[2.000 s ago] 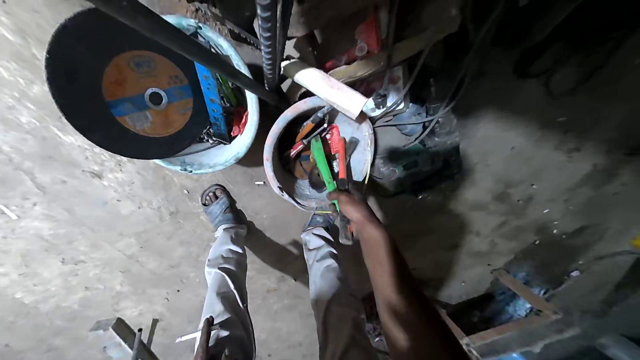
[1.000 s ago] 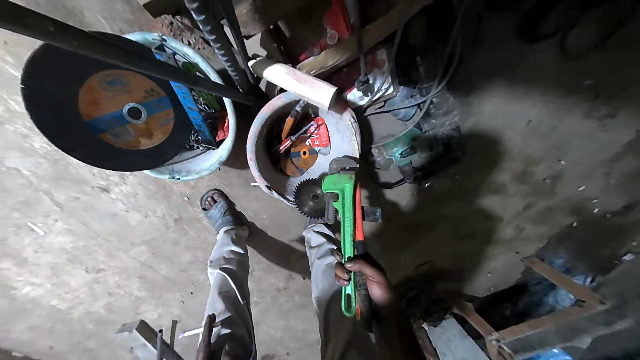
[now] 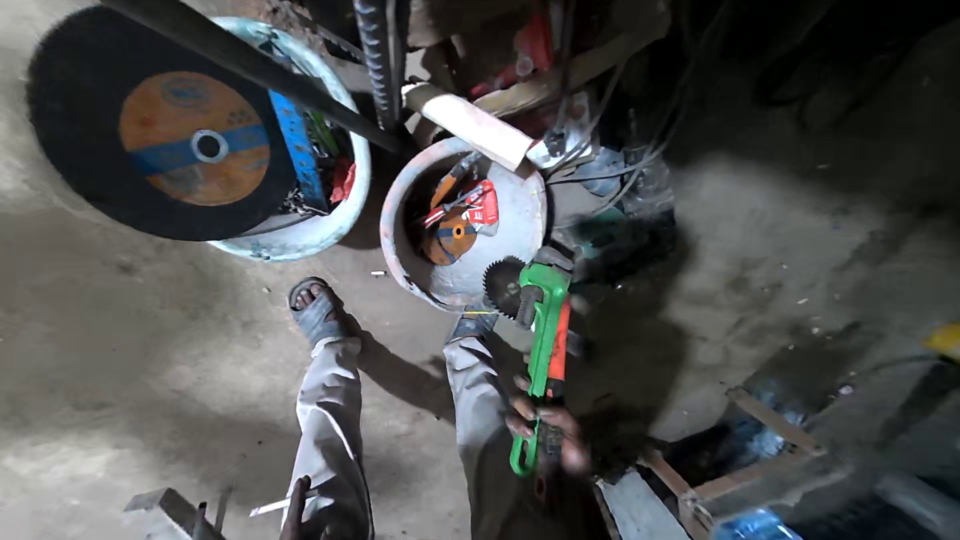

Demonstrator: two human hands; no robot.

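My right hand (image 3: 551, 431) grips a green pipe wrench (image 3: 544, 337) by its handle, together with a tool that has an orange-red part (image 3: 559, 341). A toothed circular saw blade (image 3: 505, 286) shows beside the wrench's jaws, over the rim of a round whitish tub (image 3: 517, 195). In that tub lie a small orange cutting disc (image 3: 450, 236), a red packet (image 3: 482, 204) and an orange-handled tool (image 3: 444, 187). At the lower edge, fingers of my left hand (image 3: 298, 506) hold a thin white stick (image 3: 271, 508), perhaps a cigarette.
A large black cutting disc (image 3: 82, 127) leans over a second round tub (image 3: 358, 202) holding a blue perforated strip (image 3: 296, 142). Ribbed steel bars (image 3: 379, 67) stand behind. Cables (image 3: 637, 169) lie at the right, with a wooden frame (image 3: 776, 424) at the lower right.
My right hand has drawn back from the small tub with the green wrench and the orange-red tool, which were over the tub's inside two seconds ago. The saw blade now shows at the rim.
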